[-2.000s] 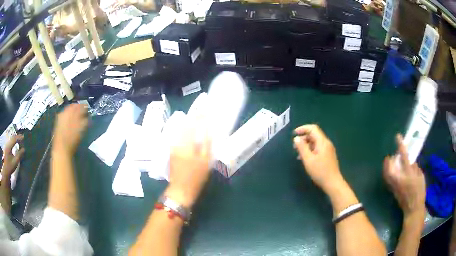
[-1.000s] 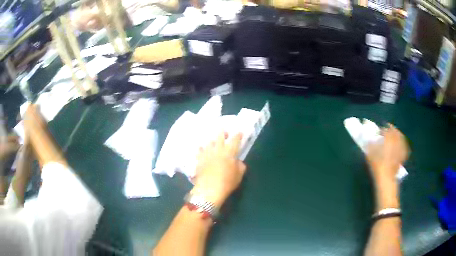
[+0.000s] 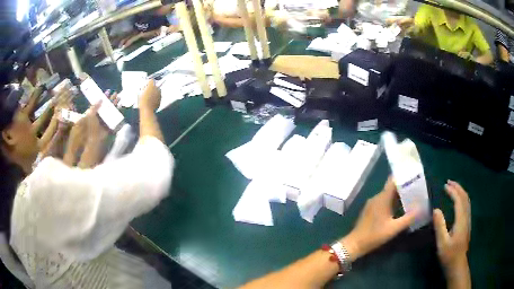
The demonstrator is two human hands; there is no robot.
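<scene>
My left hand, with a watch and a red bracelet, holds a slim white retail box upright and tilted. The top end of the box looks open, with white material at it, blurred. My right hand is just right of the box, fingers apart and empty. Left of my hands, a closed white box lies on the dark green table top. Wrinkled white wrapped devices lie beside it, some crossing each other.
Black boxes with white labels form a wall behind and right. A tan cardboard piece lies on the left black boxes near pale posts. A neighbour in a white top sits at left; a person in yellow is beyond.
The view has turned left. My left hand has left the pile and now holds a box upright. My right hand, which held a white item farther right, is now empty beside that box.
</scene>
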